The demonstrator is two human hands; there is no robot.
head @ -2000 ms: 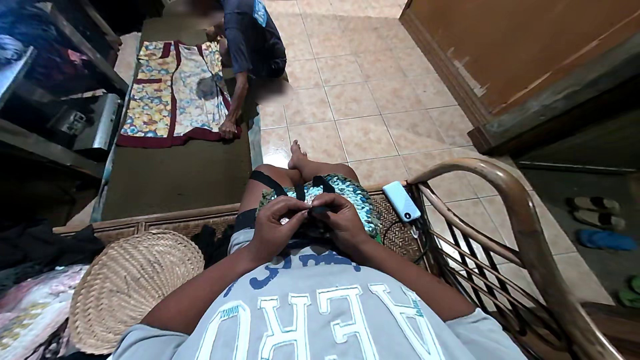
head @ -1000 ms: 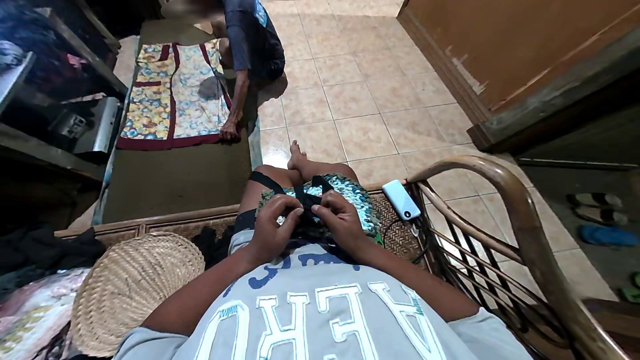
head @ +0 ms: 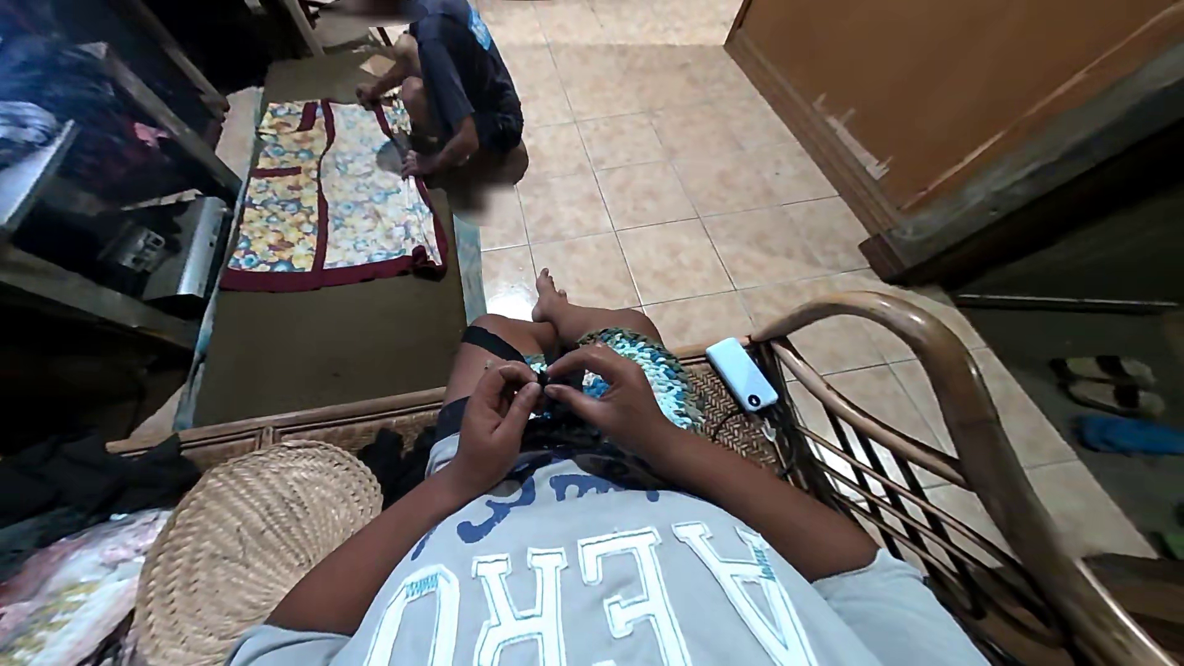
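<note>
Above my lap, my left hand (head: 499, 412) pinches a small piece of black fabric (head: 544, 379) between thumb and fingertips. My right hand (head: 606, 393) grips the same dark piece from the other side, its thumb and index finger close to the left ones. Below the hands, more black cloth lies on my lap, partly hidden by them. A crocheted-looking piece in teal, white and green (head: 647, 365) lies over my thigh, beside my right hand. Black strips cross my other leg.
Light blue phone or power bank (head: 740, 372) on the woven rattan seat, beside its curved armrest (head: 879, 310). Woven round fan or mat (head: 259, 546) at left. Another person (head: 467, 83) crouches ahead by a floral cloth with maroon edging (head: 361, 194) on a mat.
My hands still hold the black piece close together, with small finger shifts. The other person now has both hands at the floral cloth's right side, whose edge has been pulled or folded.
</note>
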